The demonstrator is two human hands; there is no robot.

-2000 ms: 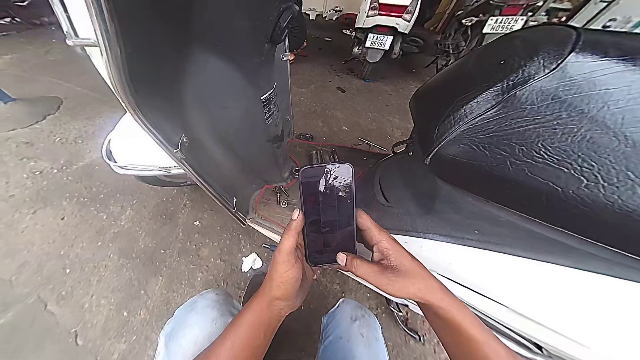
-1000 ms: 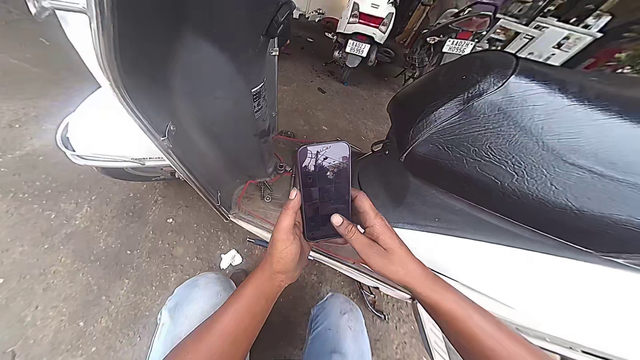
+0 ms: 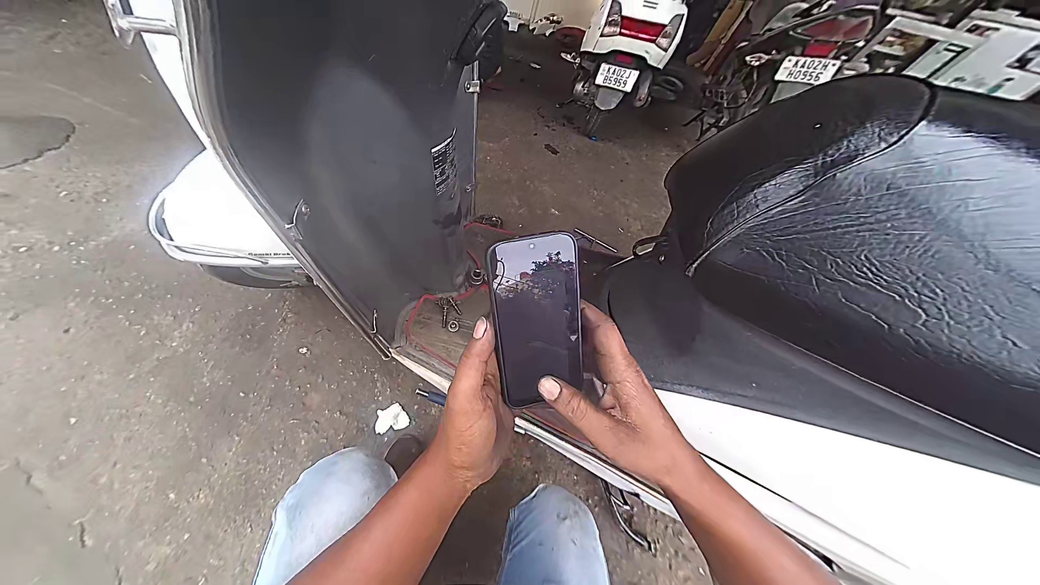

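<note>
A dark smartphone is held upright between my two hands, its screen dark with reflections of sky and a tree. My left hand grips the phone's left edge, thumb along the side. My right hand holds the right edge, with its thumb on the lower part of the screen. Behind the phone lies the scooter's footboard, edged in red, with several small bolts and a small round metal part on it. The phone and hands hide part of the footboard.
The scooter's dark leg shield rises at left; its black seat and white side panel are at right. White scrap lies on the ground near my knees. Another white scooter and a parked two-wheeler stand behind.
Both hands keep hold of the phone. Since two seconds ago, my right thumb has moved from the phone's bottom edge onto the lower screen.
</note>
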